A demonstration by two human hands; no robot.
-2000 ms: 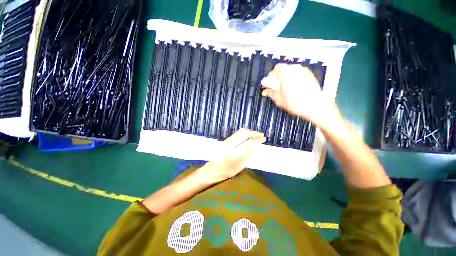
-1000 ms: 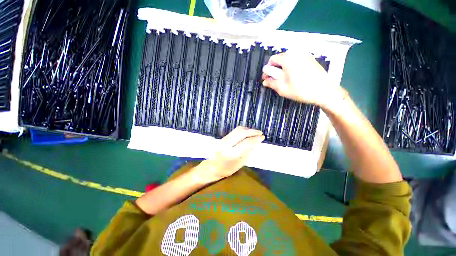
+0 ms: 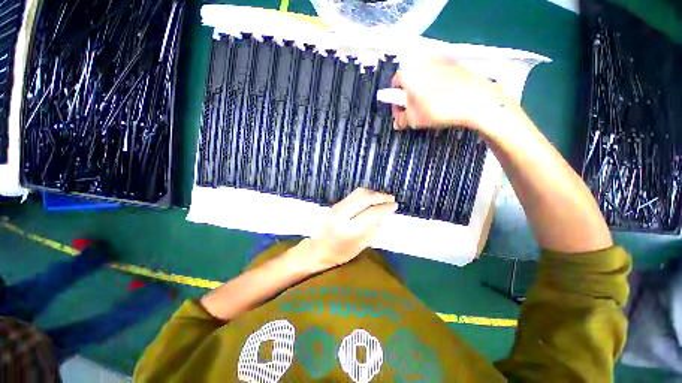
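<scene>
Long black pieces (image 3: 280, 123) lie side by side in a row on a white liner (image 3: 247, 206). My left hand (image 3: 351, 224) rests at the near ends of the pieces, its fingertips on or beside one near the middle; whether it grips one I cannot tell. My right hand (image 3: 441, 97) is over the upper right part of the row, fingers curled. Something small and white (image 3: 392, 96) shows at its fingertips; it may be a held item or a finger covering. The far ends under my right hand are hidden.
A large tray of loose black rods (image 3: 101, 105) is at the left, with a blue bin (image 3: 78, 201) beneath. Another rod tray (image 3: 632, 142) is at the right. A clear plastic bag (image 3: 378, 13) is behind the row. A person's checked garment (image 3: 26, 351) shows at the lower left.
My right hand has moved slightly toward the far ends and left. My left hand stays at the near edge. The trays and row have shifted a little in view. A person has appeared at lower left.
</scene>
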